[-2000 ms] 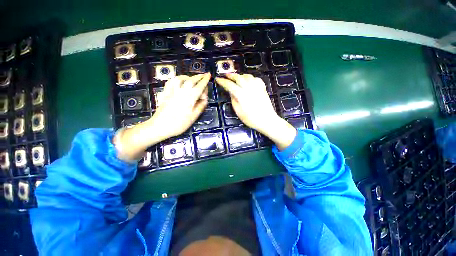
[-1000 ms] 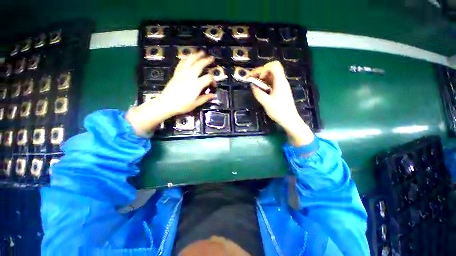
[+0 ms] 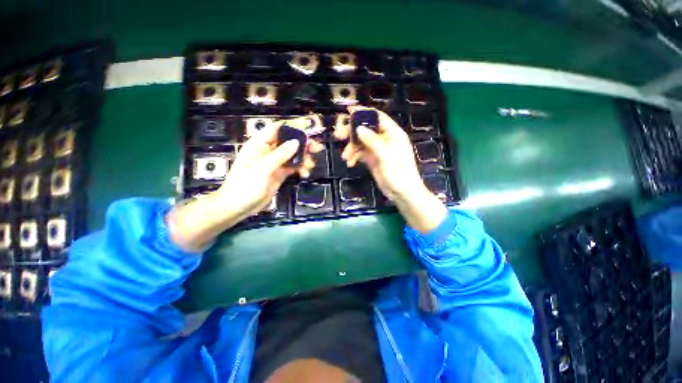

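Observation:
My left hand (image 3: 258, 168) holds a watch body (image 3: 292, 142) above the tray, its dark glossy face up and the thumb on it. My right hand (image 3: 389, 161) holds another dark watch body (image 3: 365, 120), thumb on its face. The screens look dark. The black component tray (image 3: 318, 217) lies under both hands. Gold watch backs (image 3: 211, 93) with dark round centres show in its left and middle pockets. Dark glossy squares (image 3: 357, 191) show at the right and front; whether some are empty pockets, I cannot tell. My hands hide part of the middle rows.
A side tray with pale and gold watch backs (image 3: 28, 233) is at the left. Dark trays (image 3: 598, 277) are at the lower right, another (image 3: 652, 142) at the far right. A thin silvery stick (image 3: 523, 113) lies right of the main tray. A blue sleeve (image 3: 662, 236) shows at the right edge.
Both hands have lifted a watch body each from the tray area and now hold them face up. A second ago the right hand held a pale-edged piece tilted above the tray.

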